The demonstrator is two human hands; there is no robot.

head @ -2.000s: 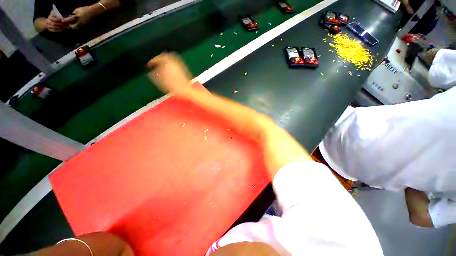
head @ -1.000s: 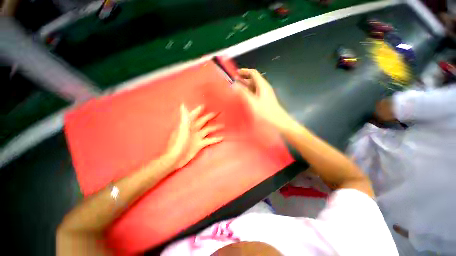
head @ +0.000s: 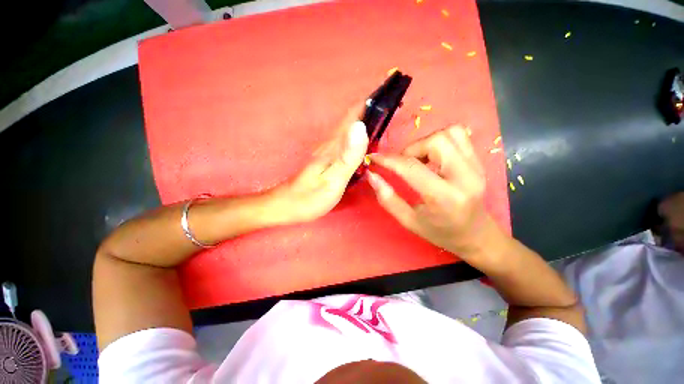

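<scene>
A black phone unit (head: 386, 105) with a red end stands tilted above the red work mat (head: 247, 97). My left hand (head: 326, 176) holds it from the left side, thumb along its edge. My right hand (head: 439, 187) is at the unit's lower red end, with thumb and index fingertips around a tiny yellow piece (head: 367, 160). Whether the piece still sits on the unit cannot be told. The unit's inner face is mostly turned away or hidden by my fingers.
Yellow scraps (head: 520, 180) lie on the mat's right part and on the dark bench (head: 577, 112). Another unit (head: 674, 96) is at the far right edge. A pink fan (head: 22, 352) and blue basket (head: 81, 360) are at bottom left. A person's arm (head: 671, 217) shows at right.
The view has turned down over the mat. My left hand, open and empty before, now holds the unit. My right hand has moved from the mat's far right corner to the unit's red end.
</scene>
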